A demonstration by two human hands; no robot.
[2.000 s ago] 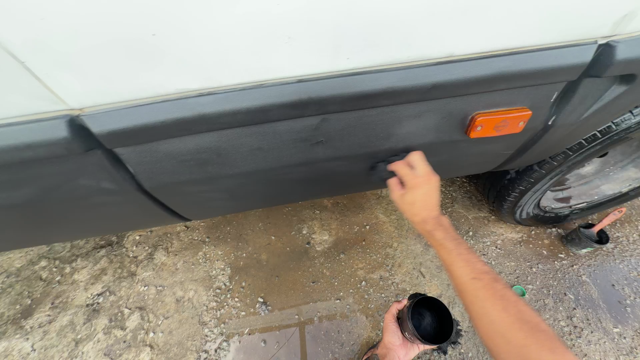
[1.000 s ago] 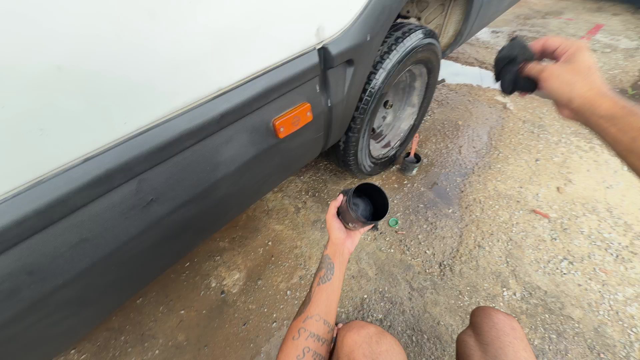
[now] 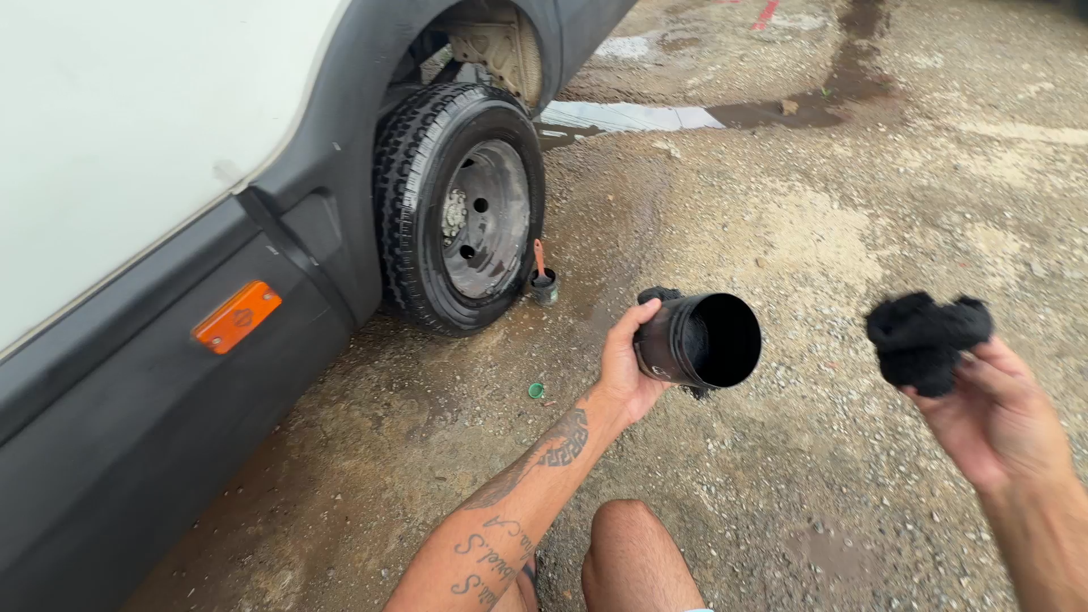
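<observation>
Around a black cylindrical can (image 3: 671, 348), my left hand (image 3: 625, 365) is closed; the can is tilted with its mouth facing right, and its inside looks dark. Black fluffy material (image 3: 659, 294) shows behind the can, partly hidden by it. My right hand (image 3: 994, 408), off to the right of the can, pinches a wad of black cloth or fibre (image 3: 922, 340) in its fingertips, apart from the can. The dark grey plastic side panel (image 3: 170, 382) of a white vehicle (image 3: 136, 110) runs along the left, bearing an orange side marker (image 3: 238, 317).
A rear wheel with a black tyre (image 3: 404, 204) stands beyond the panel. Beside it on the ground is a small container (image 3: 545, 289) holding a brush with a reddish handle (image 3: 539, 257). A green ring-shaped cap (image 3: 535, 390) lies on the gravel. Further back is a puddle (image 3: 629, 116).
My right hand was at the dark panel two seconds ago and is now away from it, on the right with the black wad. The view has swung right, towards the wheel.
</observation>
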